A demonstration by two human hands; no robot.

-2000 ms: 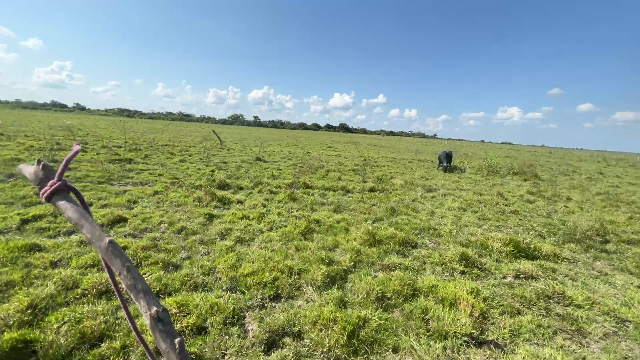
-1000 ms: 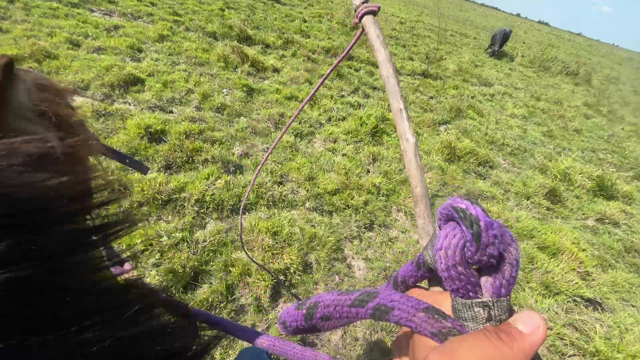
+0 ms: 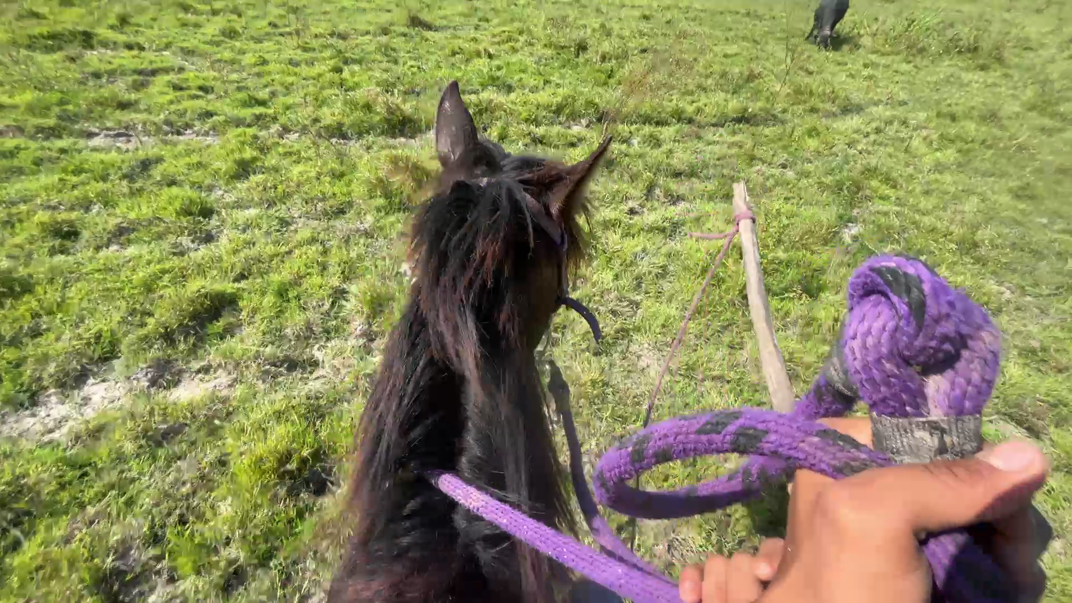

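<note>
At the bottom right, my right hand (image 3: 871, 528) is closed around a thick purple and black braided rope (image 3: 745, 434). The rope forms a loop left of the hand and a bulky knot above the thumb, with a grey wrapped band below the knot. A wooden stick (image 3: 758, 301) rises beyond the hand; its lower end is hidden. A thin pinkish cord (image 3: 693, 306) is tied near its top and hangs down. A purple rein (image 3: 553, 544) runs from the hand area across the neck of a dark horse (image 3: 469, 335). My left hand is not visible.
The horse's head and mane fill the middle, ears up, with a dark headstall strap (image 3: 581, 318) at its right side. Uneven grass (image 3: 209, 293) with bare patches of soil (image 3: 117, 398) lies around. A dark animal (image 3: 827, 18) stands at the top right.
The view has tilted down from the open field, bringing the horse's head and neck into the middle. The purple rope and my hand, absent two seconds ago, have stayed in sight since one second ago.
</note>
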